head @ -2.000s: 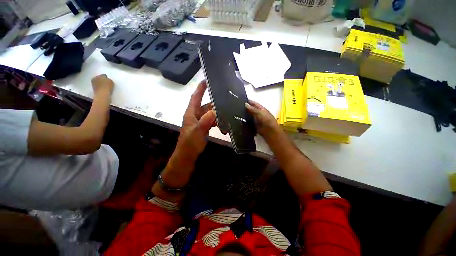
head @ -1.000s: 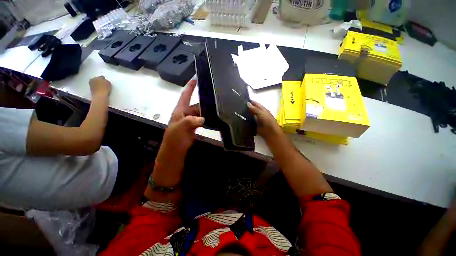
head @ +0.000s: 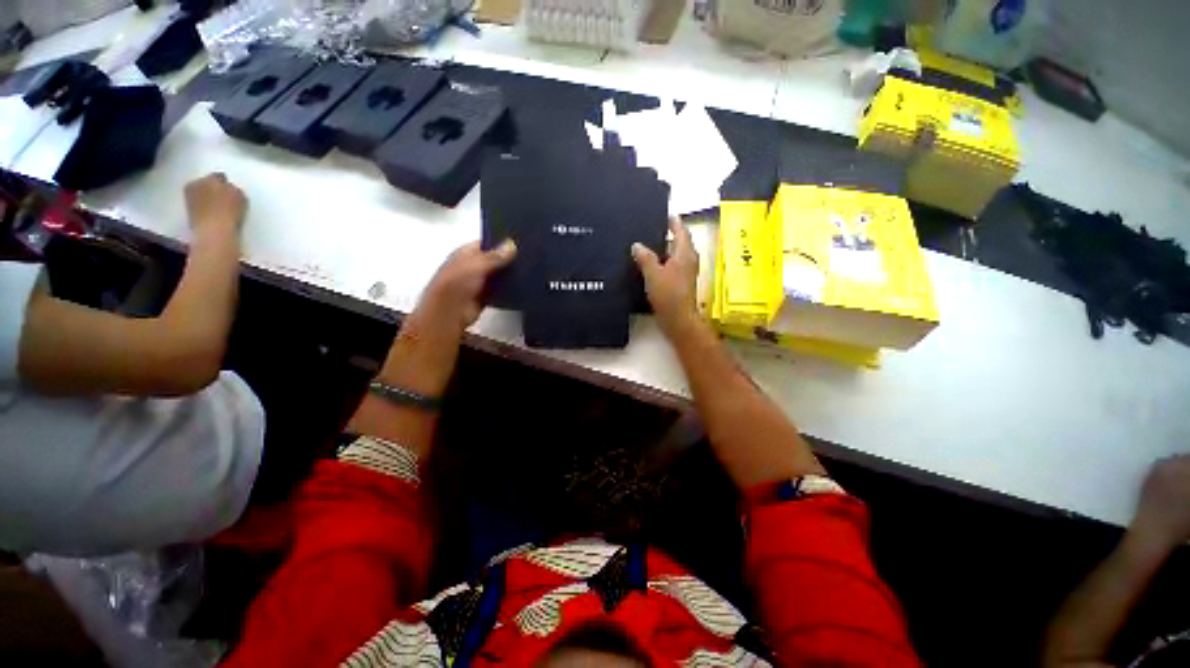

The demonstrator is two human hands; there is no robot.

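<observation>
A black box blank [head: 574, 248] with tabs and small white lettering is held up over the table's front edge, its broad face towards me. My left hand [head: 467, 277] grips its left edge, thumb on the face. My right hand [head: 668, 272] grips its right edge, thumb on the face. The fingers behind the blank are mostly hidden. Whether it is one sheet or several cannot be told. Loose white card pieces [head: 692, 154] lie just behind it, partly covered.
Black insert trays [head: 441, 133] stand in a row at back left. Stacked yellow cartons [head: 855, 261] stand right of my hands, another yellow bundle [head: 942, 141] behind. A black heap [head: 1109, 261] lies far right. A person's arm [head: 157, 307] is at left, another's hand [head: 1165, 496] at right.
The black blank has turned from a steep, slanted, partly opened position to lie broad and flat facing me. Both hands now hold its opposite side edges. The view has shifted slightly.
</observation>
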